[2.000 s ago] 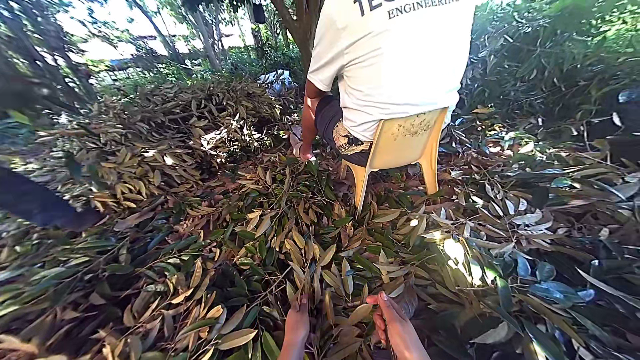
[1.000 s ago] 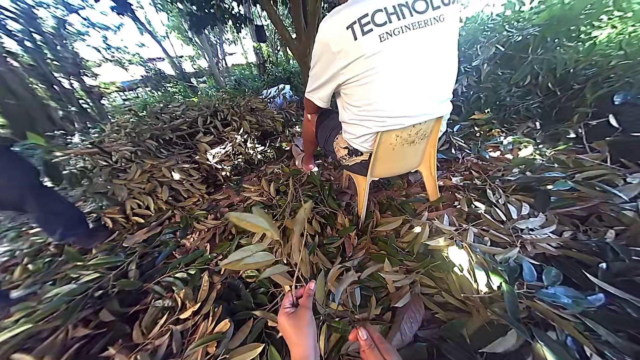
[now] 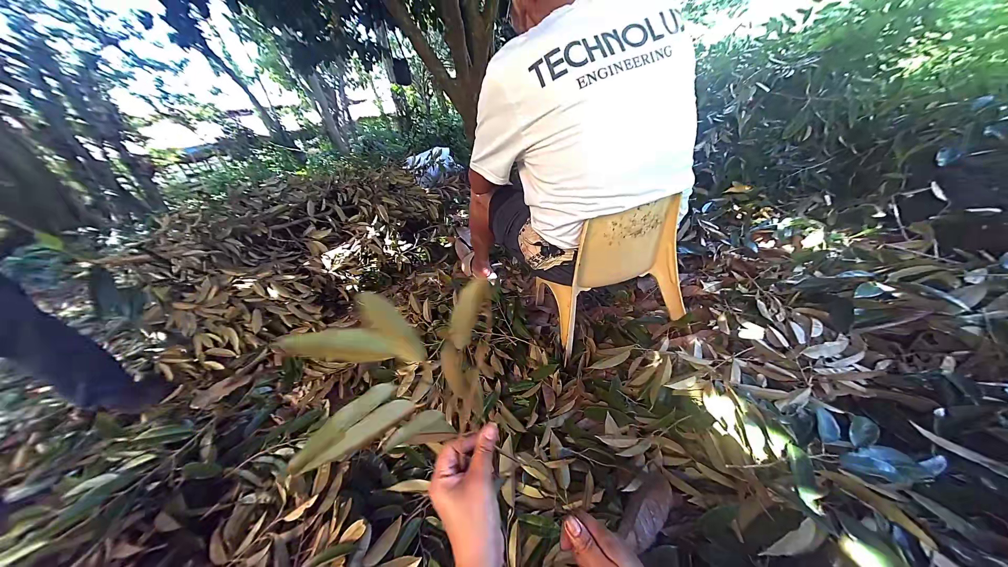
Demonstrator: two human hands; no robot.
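Note:
Thumb and fingers of my left hand (image 3: pixel 468 492) pinch the stem of a leafy twig (image 3: pixel 358 429), whose long olive-green leaves fan out up and to the left, some of them blurred. To its right, at the bottom edge, my right hand (image 3: pixel 594 542) is partly cut off by the frame. Its thumb lies close to the fingers, just above the leaf litter; whether anything is between them is hidden. A large brownish leaf (image 3: pixel 647 508) lies beside the right hand. Cut leafy branches (image 3: pixel 551 441) surround both hands.
Ahead, a person in a white shirt (image 3: pixel 598 134) sits on a yellow plastic chair (image 3: pixel 630 240), facing away. Heaped leafy branches (image 3: pixel 260 252) lie left of them. A dark-trousered leg (image 3: pixel 55 346) is at the left edge. Tree trunks (image 3: pixel 465 63) rise behind, near a whitish bag (image 3: pixel 433 165).
My left hand, low among the leaves two seconds ago, has come up with a leafy twig in it. My right hand has moved lower, partly out of the frame.

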